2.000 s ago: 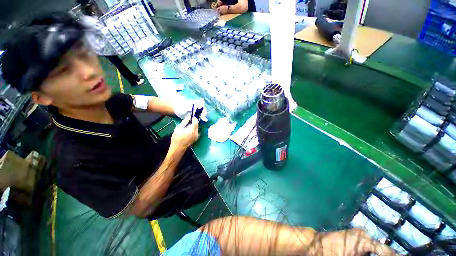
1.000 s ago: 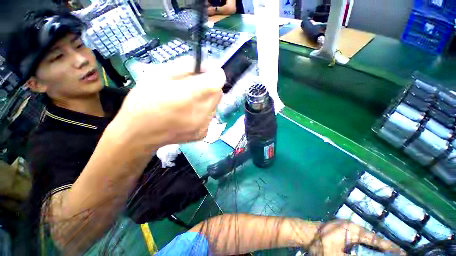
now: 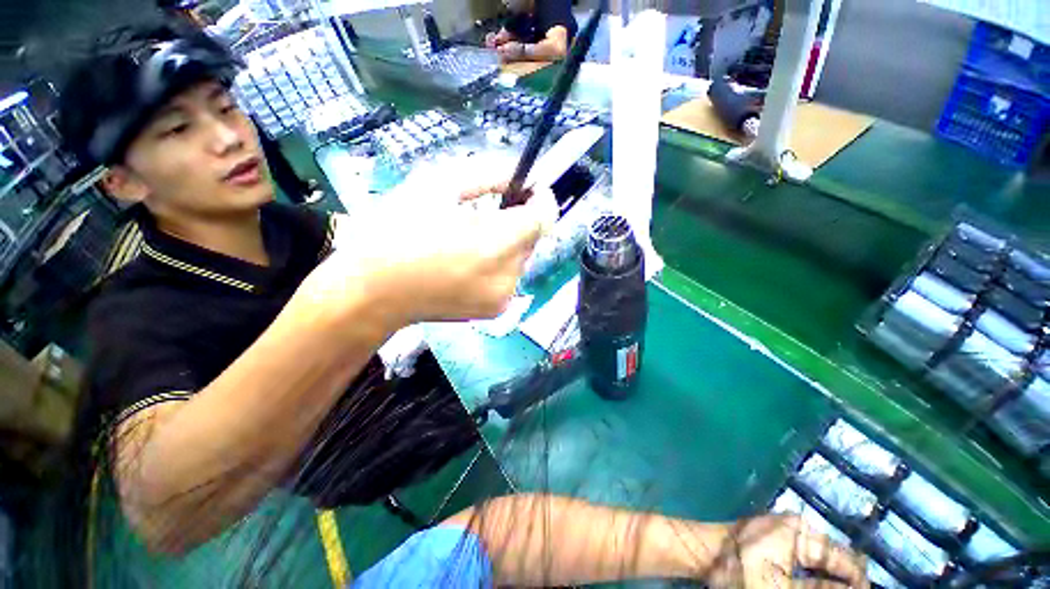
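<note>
My left hand [image 3: 800,557], bare, reaches in from a blue sleeve at the bottom and lies at the near left edge of a tray of white units with dark gaps [image 3: 910,495]. Its fingers are bent and cut off by the bottom edge. A dark bit shows between them, but I cannot tell if they hold a unit. My right hand is not in view. A black heat gun [image 3: 613,328] stands nozzle up, beyond my forearm. A neighbouring worker's raised hand [image 3: 461,259] holds a thin dark stick [image 3: 555,109] and a flat white-and-dark piece [image 3: 570,167].
The worker [image 3: 207,253] sits at the left. Stacked trays [image 3: 967,311] stand at the right beyond the bench ledge. A white shelf post [image 3: 636,127] rises behind the heat gun. More trays, a paper sheet, another worker and blue crates [image 3: 999,104] show farther back.
The neighbour's hand has risen from the bench towards the camera, and the stick now tilts right. My left hand has shifted slightly left along the tray edge. The view has turned a little.
</note>
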